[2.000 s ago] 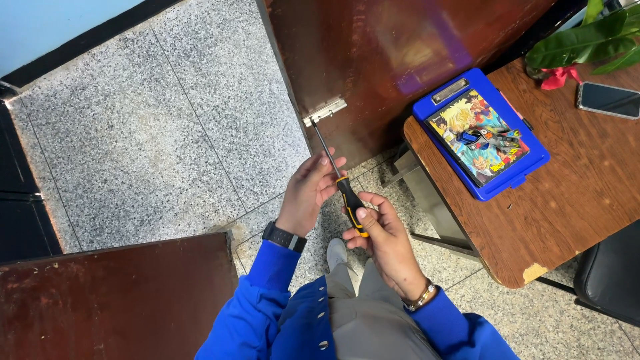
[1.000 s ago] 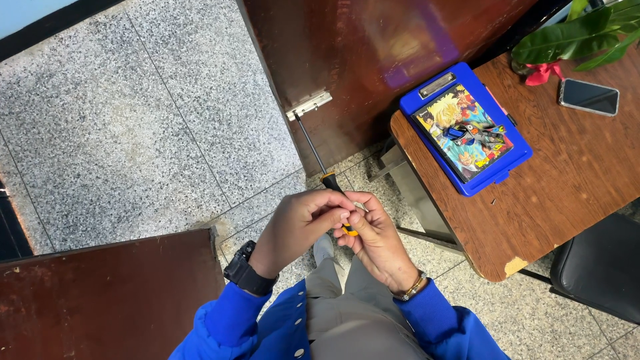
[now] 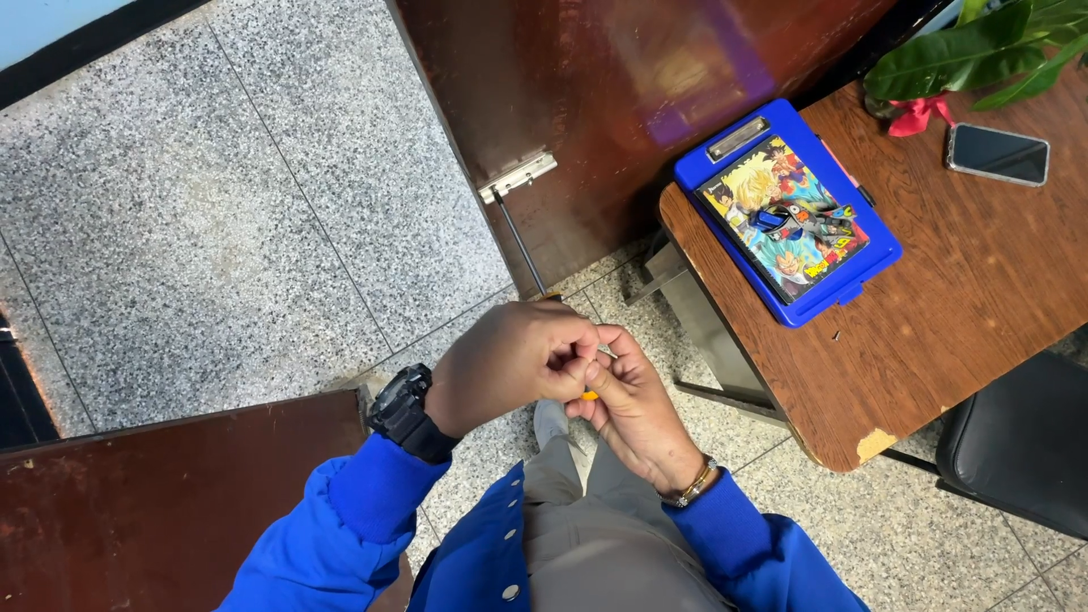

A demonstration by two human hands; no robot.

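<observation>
My right hand (image 3: 629,408) is closed around a screwdriver (image 3: 523,246) with a black and yellow handle, mostly hidden by my hands. Its dark shaft points up and left, the tip overlapping the lower end of a metal slide bolt (image 3: 517,176) on the brown door; whether they touch I cannot tell. My left hand (image 3: 523,357) meets the right, thumb and fingers pinched together. A small pale metal piece (image 3: 606,350) shows between the hands, at my right fingers; what the left fingertips hold is hidden.
On the wooden table (image 3: 935,340) at the right lie a blue clipboard case (image 3: 799,310) with an illustrated notebook (image 3: 782,221), a phone (image 3: 998,154) and a small screw (image 3: 836,336). A leafy plant (image 3: 952,59) stands behind. A black chair (image 3: 1020,442) and another brown door panel (image 3: 187,510) flank me.
My left hand has moved from beside the screwdriver shaft to my right hand and now covers much of the handle. The small metal piece shows between the hands.
</observation>
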